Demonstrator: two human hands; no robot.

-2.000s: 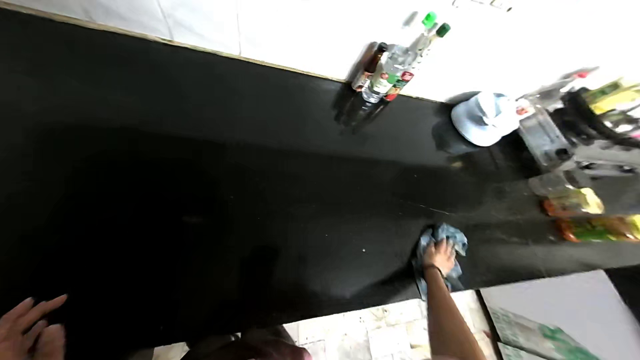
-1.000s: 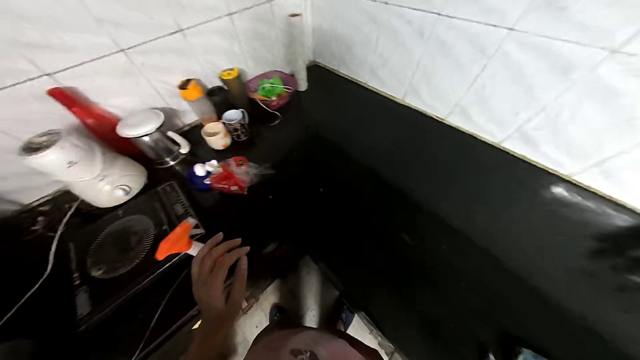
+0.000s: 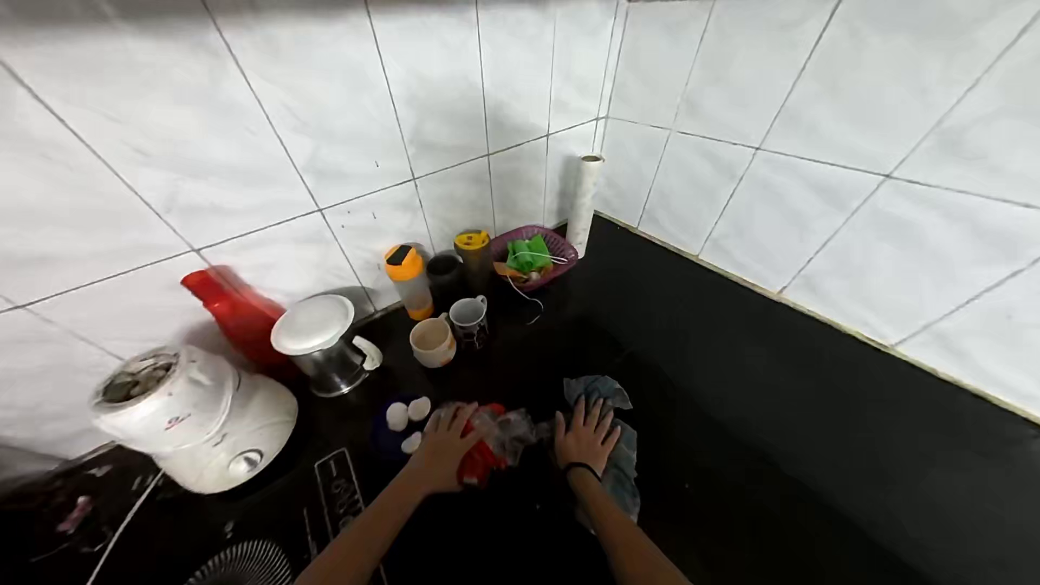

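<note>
My right hand (image 3: 587,439), with a dark band at the wrist, presses flat with spread fingers on a crumpled blue-grey cloth (image 3: 621,471) on the black countertop (image 3: 731,455). To its left, my left hand (image 3: 445,447) rests on the edge of a red and clear plastic packet (image 3: 491,443); whether the fingers grip it cannot be told. Just left of that hand lies a dark blue plate (image 3: 386,435) with white eggshell pieces (image 3: 397,416) on it.
Left are a white blender base (image 3: 219,431), a red jug (image 3: 244,317), a lidded steel pot (image 3: 325,349) and a stove (image 3: 244,565). Behind stand two mugs (image 3: 432,343), an orange-capped bottle (image 3: 410,284), a purple basket (image 3: 561,248) and a paper roll (image 3: 583,207).
The view has swung to the counter corner. The orange thing near my left hand one second ago is out of sight there. That hand now touches the red packet.
</note>
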